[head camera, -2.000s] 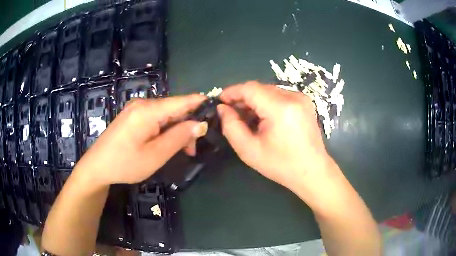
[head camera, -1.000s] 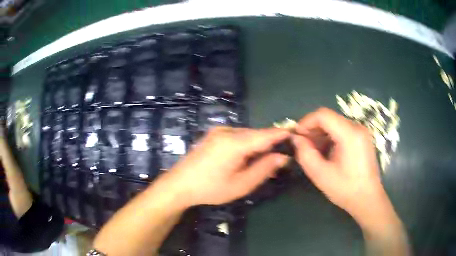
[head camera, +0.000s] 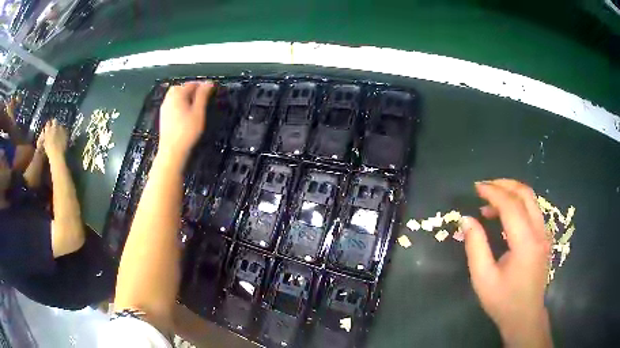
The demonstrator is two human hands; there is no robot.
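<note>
The glossy black blister tray (head camera: 408, 146) lies left and centre, with black phone housings (head camera: 340, 119) in its pockets. My left hand (head camera: 182, 115) is over the tray's far left part, its thumb and fingers apart at the tips; the dark background hides whether it touches or holds a housing. My right hand (head camera: 510, 262) is right of the tray, thumb and fingers spread, with nothing seen in it. Several small pale tabs (head camera: 440, 235) lie loose between the tray and my right thumb. Pale strips (head camera: 565, 231) lie partly hidden behind my right hand.
Another worker's arm (head camera: 66, 211) and dark-clothed body are at the left. Another pile of pale strips (head camera: 99, 139) lies between that worker and the tray. More dark trays (head camera: 64, 95) are at the far left. A white edge rail (head camera: 340, 54) runs along the back.
The view has swung left. My hands have parted: the left has moved over the tray, the right has opened beside the tabs. The housing between them no longer shows there.
</note>
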